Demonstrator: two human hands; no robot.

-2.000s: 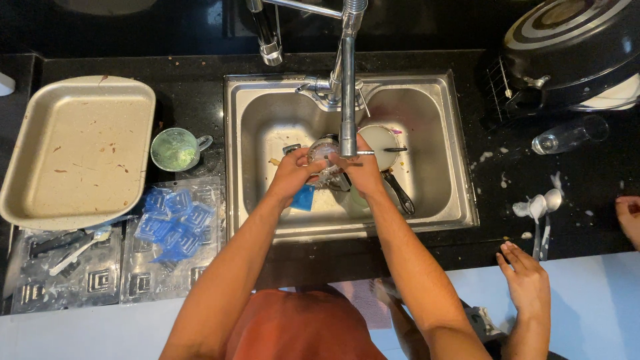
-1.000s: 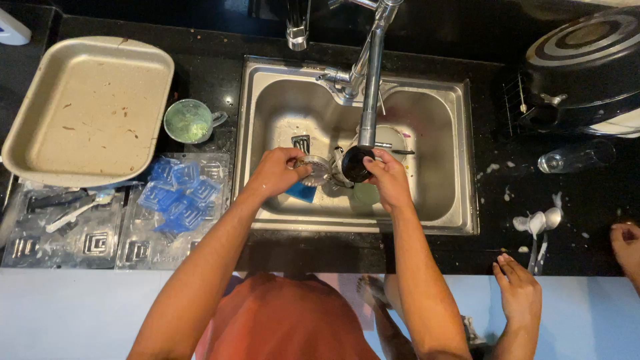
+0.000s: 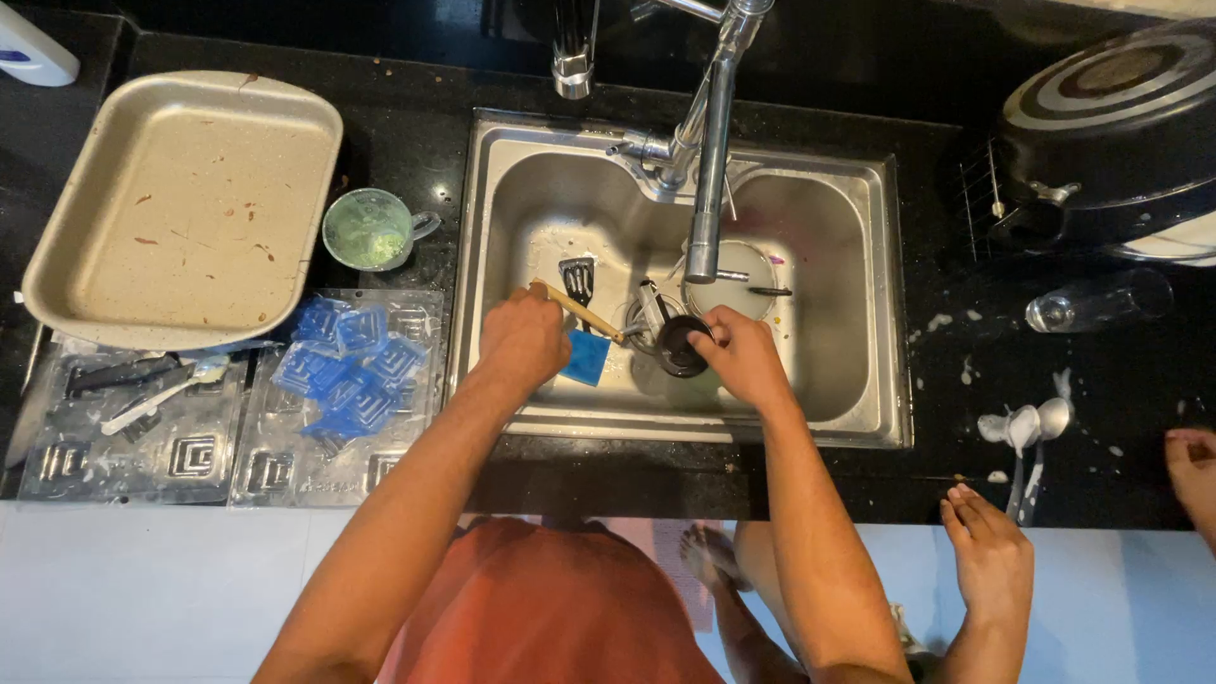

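Over the left basin, my left hand (image 3: 522, 332) grips a wooden-handled utensil (image 3: 581, 312) by its end; the head is partly hidden near the basin's middle. My right hand (image 3: 746, 356) holds a dark round lid or cup (image 3: 683, 347) by its rim. A blue sponge or cloth (image 3: 584, 358) lies beside my left hand, below a black slotted spatula (image 3: 577, 280). Around the dark piece are clear round ware and a dark-and-silver handle (image 3: 654, 302). A pale round bowl or plate (image 3: 730, 280) sits behind my right hand, with a black handle (image 3: 769, 291) at it.
The faucet (image 3: 705, 218) hangs over the double sink (image 3: 879, 380). Left are a baking pan (image 3: 190, 209), glass cup (image 3: 368, 233), plastic molds (image 3: 133, 465) and blue pieces (image 3: 351, 370). Right are a glass (image 3: 1097, 302), soapy spoons (image 3: 1024, 427), a black pan (image 3: 1111, 123) and another person's hands (image 3: 993, 551).
My left hand has let go of the clear piece it held and now holds the wooden-handled utensil. My right hand still holds the dark round piece seen a second ago, now lower.
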